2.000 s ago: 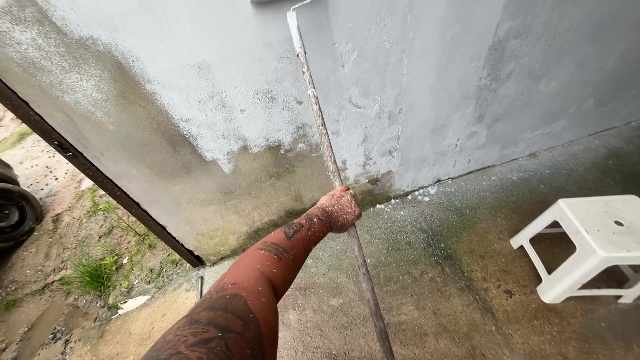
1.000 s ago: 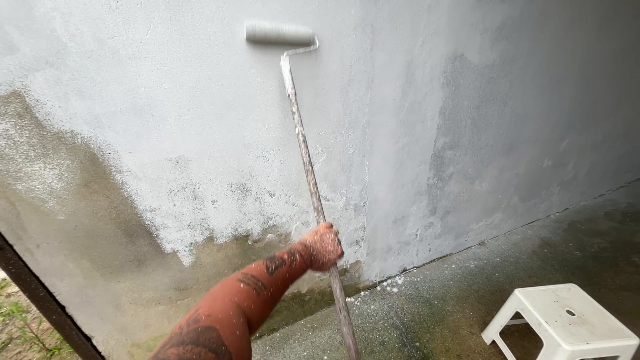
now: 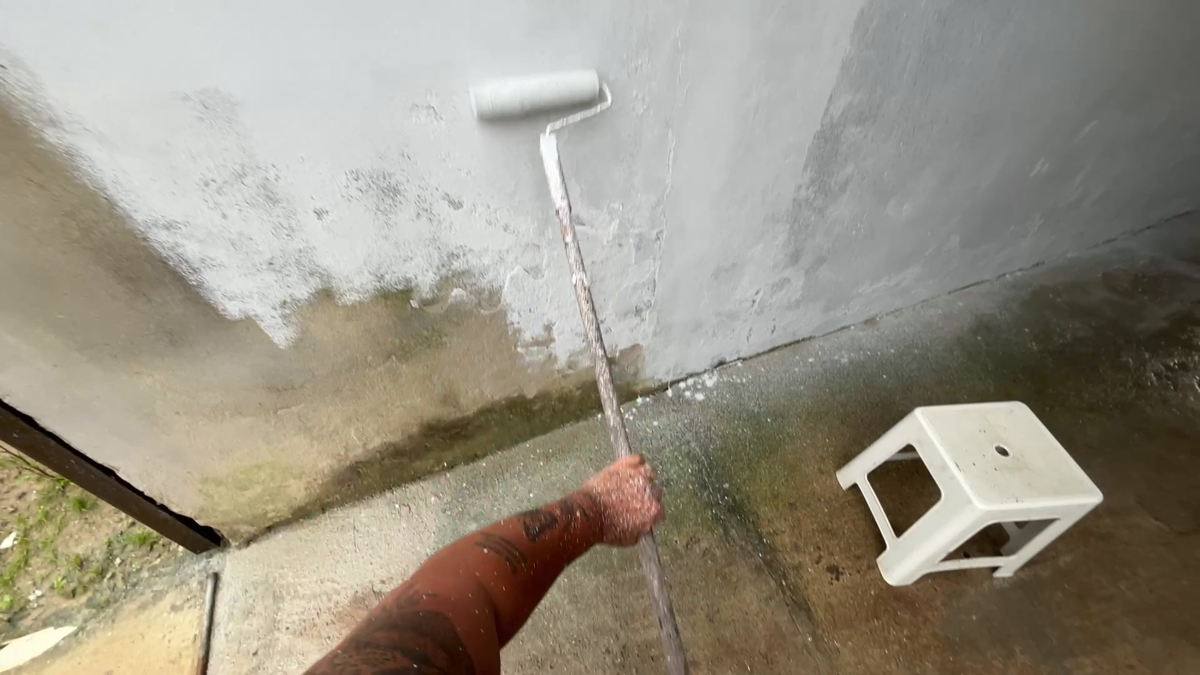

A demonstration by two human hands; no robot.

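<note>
My left hand [image 3: 628, 502], spattered with white paint, is closed around a long wooden pole [image 3: 600, 366] in the lower middle of the view. The pole slants up to a paint roller [image 3: 534, 94] with a whitish sleeve and a paint-covered wire frame. The roller is at the wall [image 3: 403, 141], over its white-coated part. Below and to the left, the wall shows bare, brownish and stained, with a ragged paint edge. The pole's lower end runs out of the bottom of the view. My right hand is not in view.
A white plastic stool [image 3: 1012, 459] stands on the damp, paint-speckled concrete floor [image 3: 750, 600] at the right. A dark metal post [image 3: 112, 483] edges the wall at the lower left, with soil and grass beyond. A thin rod [image 3: 207, 619] lies near it.
The roller, partly cut off by the top edge two seconds ago, is fully in view. Along the wall it has gone up, then down, and to the right. My left hand has kept hold of the pole.
</note>
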